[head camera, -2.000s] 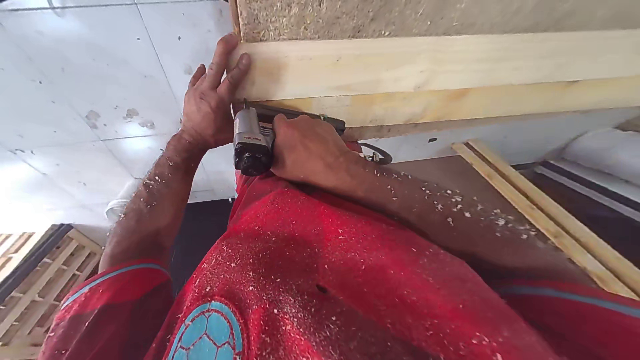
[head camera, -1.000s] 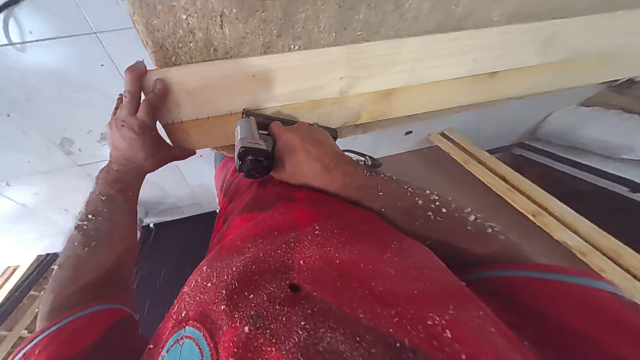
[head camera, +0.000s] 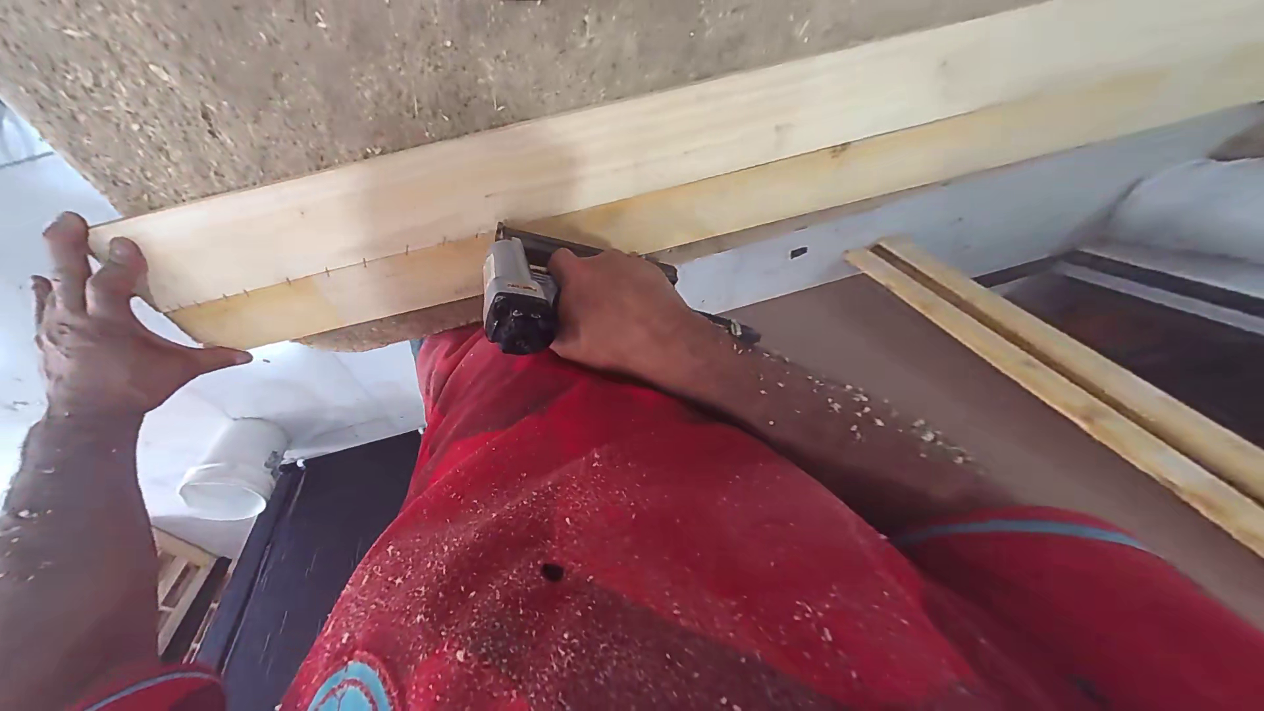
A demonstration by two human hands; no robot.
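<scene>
My right hand grips a pneumatic nailer or stapler with a silver and black head. Its nose touches the seam between a pale upper wooden board and a yellower lower wooden strip. Small fasteners or marks dot that seam to the left of the tool. At the boards' left end is my left hand, fingers spread; its fingertips touch the upper board's end corner, and the thumb points along the lower strip's underside. The palm holds nothing visible.
Rough particle board or similar panel lies beyond the boards. Two long wooden strips slant at the right over a brown surface. A white bucket and a dark panel are low on the left.
The nailer in my right hand has moved rightward along the boards, away from their left end. My left hand stays near that end, its thumb now spread out. The view has shifted.
</scene>
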